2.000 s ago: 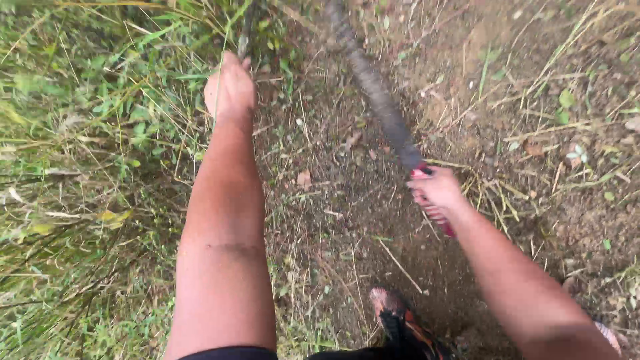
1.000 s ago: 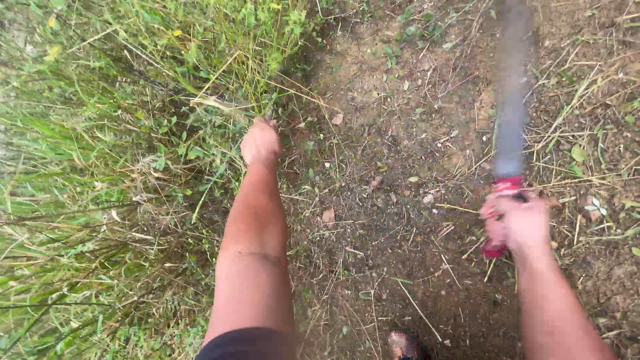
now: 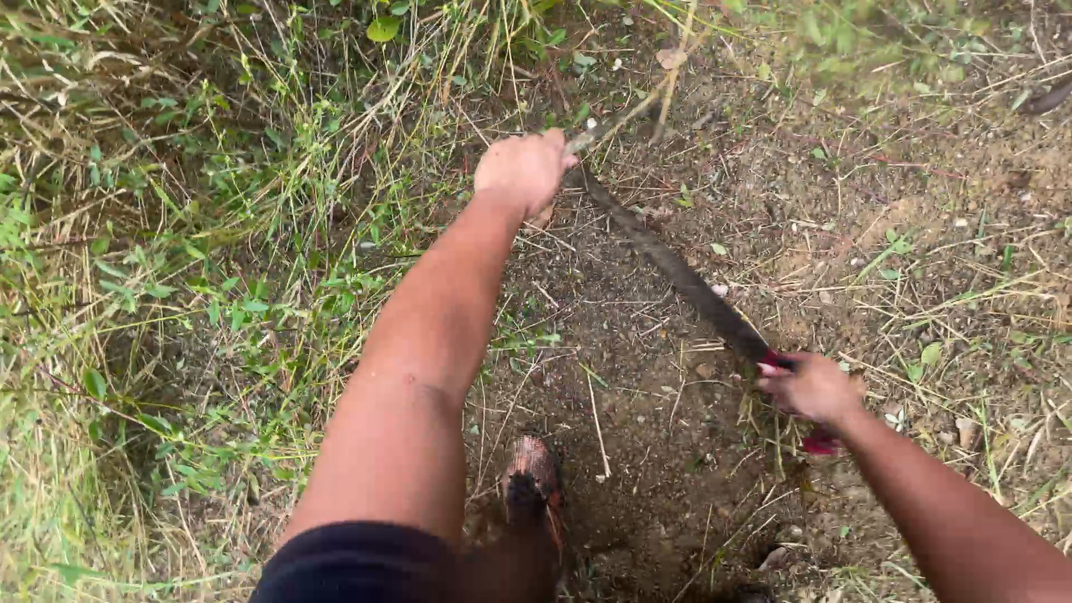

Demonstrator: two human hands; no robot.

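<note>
My left hand point(image 3: 523, 172) is closed around a bundle of plant stems point(image 3: 632, 113) at the upper middle of the head view; the stems stick out to the upper right. My right hand point(image 3: 811, 388), lower and to the right, grips the red handle of a long dark machete point(image 3: 678, 272). The blade points up and left over the soil, and its tip appears close beside my left hand; whether it touches the stems I cannot tell. Slight blur covers the right hand and blade.
Dense grass and leafy weeds point(image 3: 209, 276) fill the left side. Bare soil point(image 3: 636, 469) with dry stalks and small stones spreads through the middle and right. One of my shoes point(image 3: 532, 473) is on the ground at the lower middle. Low green growth lies at the upper right.
The machete, upright at the far right a second ago, now slants toward my left hand. Stems now show extending from my left hand, which is nearer the blade. The view has shifted.
</note>
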